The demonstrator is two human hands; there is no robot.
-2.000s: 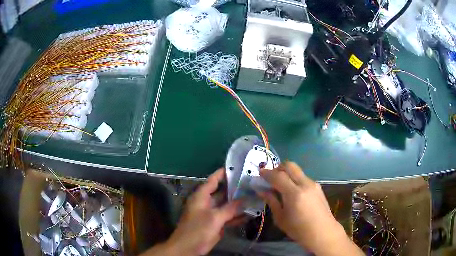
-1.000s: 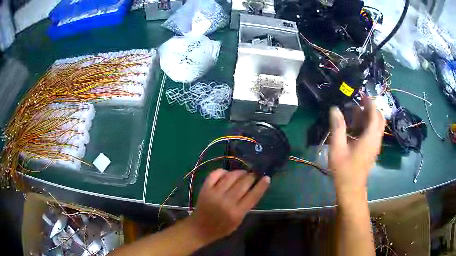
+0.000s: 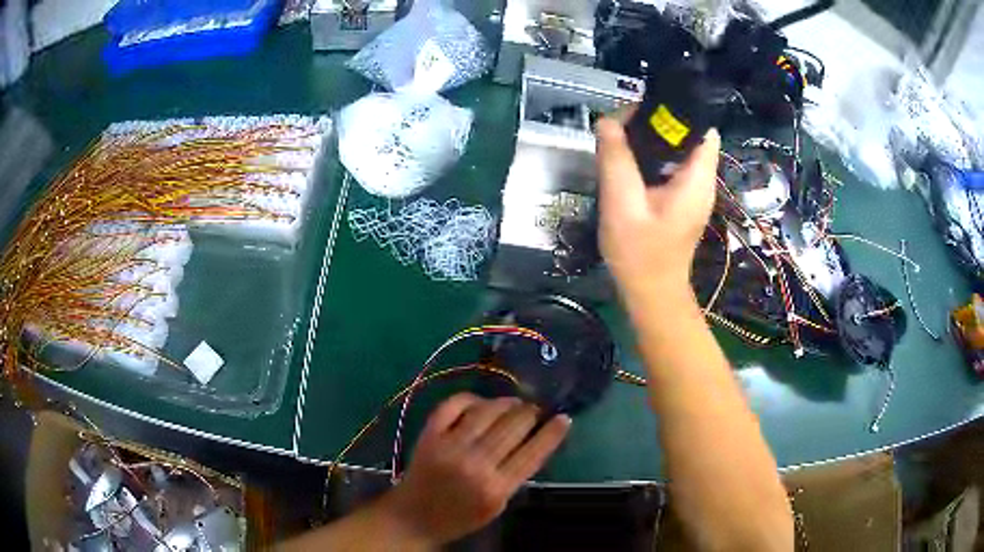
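A black round cover (image 3: 566,361) lies on the green mat near the front edge, with red, yellow and white wires running from it to the left and down. My left hand (image 3: 475,458) rests at its lower left rim, fingers on the edge. My right hand (image 3: 658,205) holds the black electric screwdriver (image 3: 674,108) with a yellow label, raised in front of the screw feeder (image 3: 550,162). The screwdriver's tip is hidden or blurred near the feeder's pickup mechanism.
A clear tray (image 3: 243,399) with white modules and orange wires is at left. Loose gaskets (image 3: 432,237) and a knotted bag (image 3: 399,140) lie left of the feeder. Black wired parts (image 3: 755,270) are piled at right. Cardboard boxes sit below; a blue bin (image 3: 189,32) is far left.
The housing seen two seconds ago is gone from my hands and the black cover lies there. My right hand has moved from open at the right to the feeder, now gripping the screwdriver.
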